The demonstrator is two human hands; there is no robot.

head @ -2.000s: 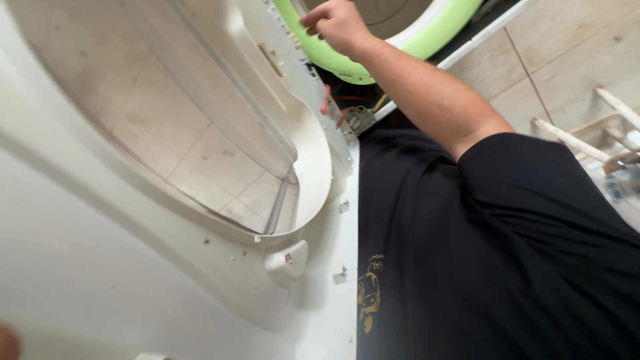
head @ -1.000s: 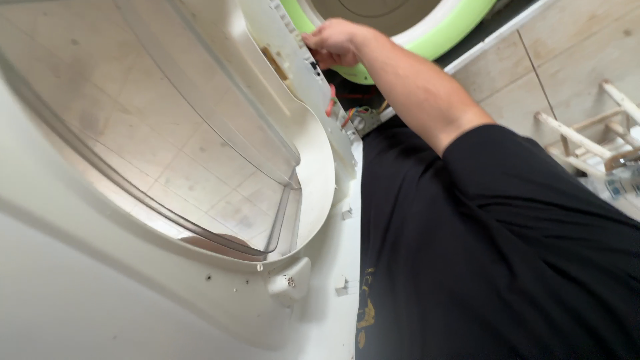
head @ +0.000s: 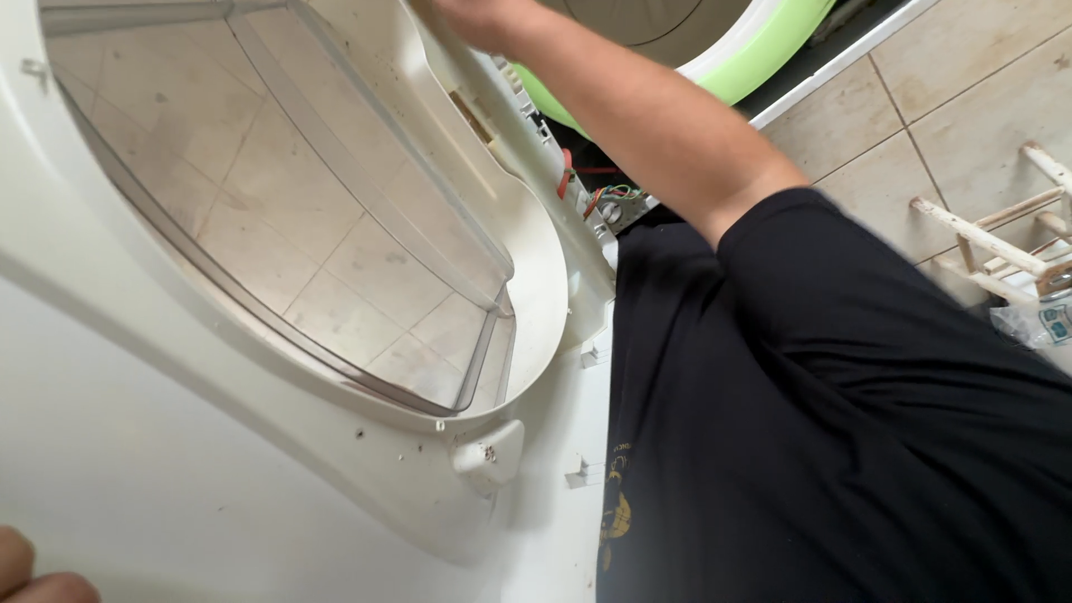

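Note:
A large white washing-machine panel with a round opening and a clear plastic door bowl fills the left side, its inner face toward me. My right hand is at the top edge of the picture, by the panel's upper inner edge; its fingers are cut off by the frame, so its grip is hidden. Fingertips of my left hand show in the bottom left corner, over the panel; what they touch cannot be told. Coloured wires and a round metal part lie below my right forearm.
Behind my right forearm is the machine's drum opening with a light green ring. A white cabinet edge runs beside it. At right, a worn white rack and a clear plastic bag stand on the tiled floor.
My right hand was over the green ring, then came to the panel's edge; now it is farther up along that edge, partly out of view. Left fingertips, unseen one second ago, show again.

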